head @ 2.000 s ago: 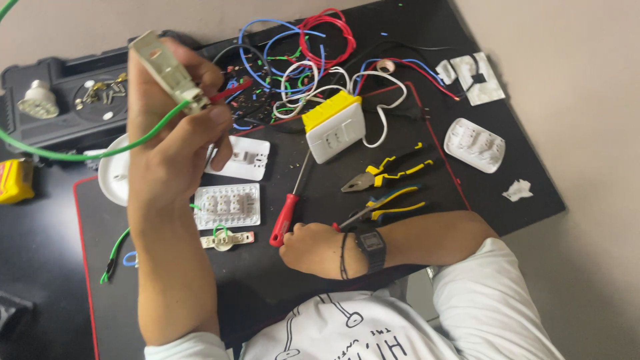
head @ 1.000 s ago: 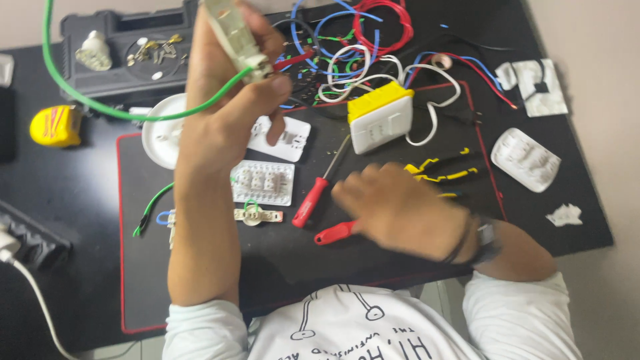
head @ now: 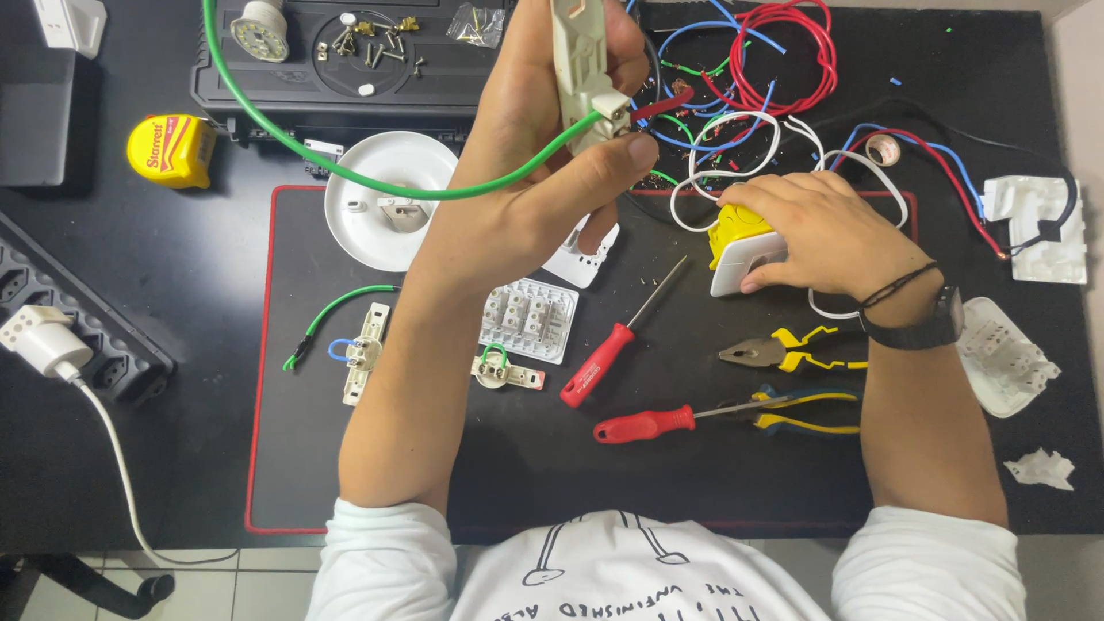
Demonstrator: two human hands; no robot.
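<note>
My left hand (head: 552, 164) is raised and closed around a beige electrical socket module (head: 582, 60), which has a green wire (head: 345, 177) and a short red wire (head: 664, 103) at its terminals. My right hand (head: 824, 233) grips a yellow electrical box (head: 736, 226) with a white faceplate (head: 743, 259). Below lie a red-handled screwdriver (head: 599, 362), a second one (head: 647, 424), pliers with yellow handles (head: 763, 352) and pliers with blue and yellow handles (head: 802, 398), partly behind my right forearm. White plate (head: 552, 323) and a small module with a green loop (head: 496, 369) sit near my left forearm.
A yellow tape measure (head: 172, 151), a white round lamp base (head: 379, 207) and a black case (head: 285, 95) with screws are at the left and back. Loose red wire coils (head: 819, 52) lie behind. A power strip (head: 95, 319) is far left; white plates (head: 1005, 358) lie right.
My right hand has let go of the red-handled screwdriver, now lying across the pliers, and has moved up onto the yellow box. My left hand still holds the socket module. The view has shifted.
</note>
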